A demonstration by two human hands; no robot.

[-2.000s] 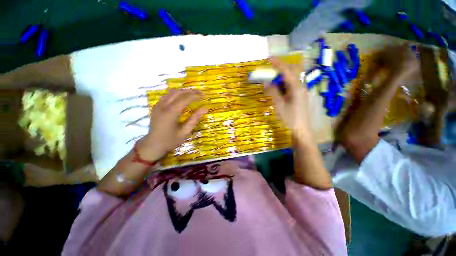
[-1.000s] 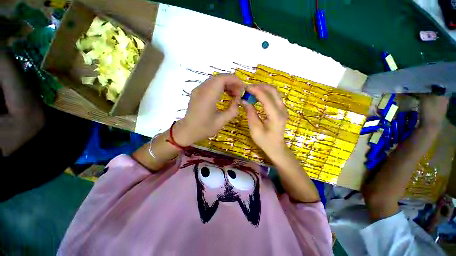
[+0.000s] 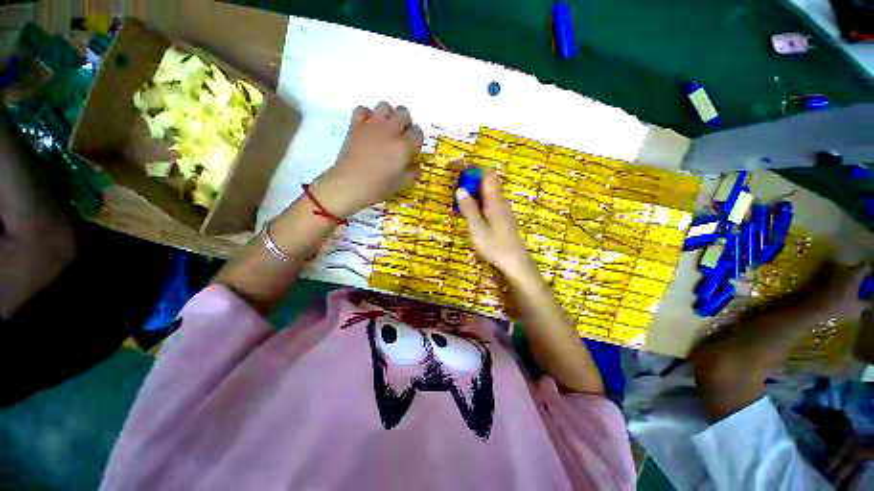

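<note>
My right hand (image 3: 493, 221) holds a blue battery pack (image 3: 470, 182) upright over the gold parts; the pack's dark end faces up. My left hand (image 3: 376, 158) is at the upper left edge of the gold array, fingers curled; I cannot tell whether it pinches anything. The array of gold parts (image 3: 575, 230) lies in overlapping rows. Lead wires (image 3: 347, 257) stick out at its left edge onto the white sheet (image 3: 402, 72).
An open carton (image 3: 268, 158) with pale yellow pieces (image 3: 203, 110) stands at left. A pile of blue packs (image 3: 743, 245) lies at right, beside a neighbour's arm (image 3: 757, 336). A grey metal bar (image 3: 786, 139) crosses the upper right. More blue packs (image 3: 563, 31) lie on the green bench.
My hands have parted from around the blue pack. My left hand has moved left and up; my right hand keeps the pack. The neighbour's arm has moved down, away from the pile.
</note>
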